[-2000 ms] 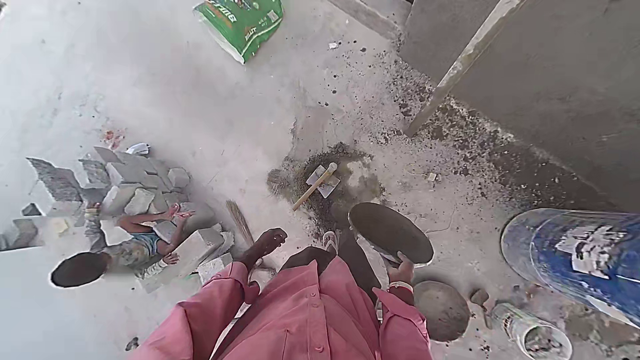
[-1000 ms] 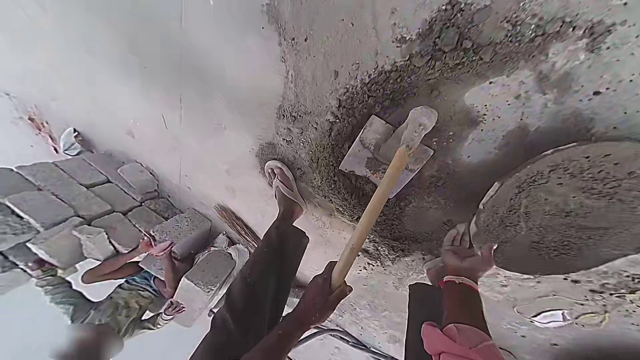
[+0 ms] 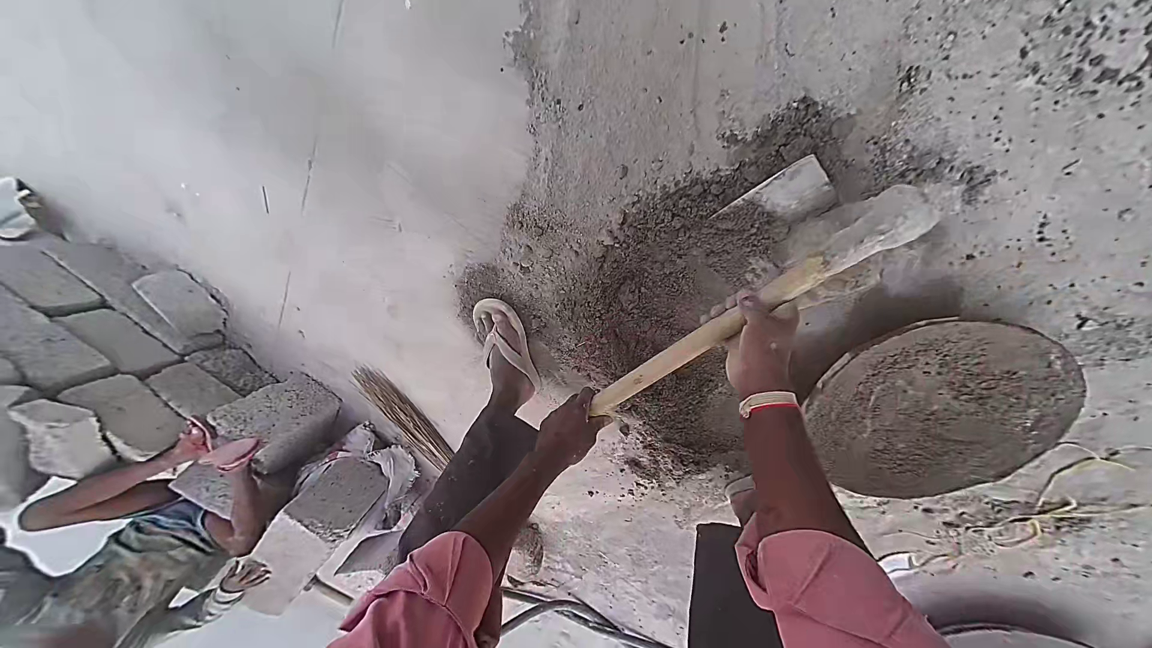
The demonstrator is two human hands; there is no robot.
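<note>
My left hand [image 3: 569,429] is closed round the lower end of a wooden handle [image 3: 670,358]. Farther up, my right hand [image 3: 760,342] grips the same handle close to the tool's head. The metal blade [image 3: 792,191] of this hoe lies at the upper edge of a heap of damp grey mortar or sand [image 3: 648,297]. Part of the head is blurred, and its join to the blade is unclear. To the right of my right forearm, a round pan [image 3: 945,409] lies on the floor, its surface coated with grey mix.
Concrete blocks [image 3: 126,342] are piled at left, with another person [image 3: 135,549] beside them. A broom of stiff bristles [image 3: 402,416] lies near my sandalled foot [image 3: 506,337]. Dark hoses [image 3: 576,614] run along the bottom; thin yellowish cord [image 3: 1035,517] lies below the pan.
My right hand has let go of the pan's rim and taken hold of the handle. The pan now rests on the floor. My left hand, empty at first, took the handle and still holds it.
</note>
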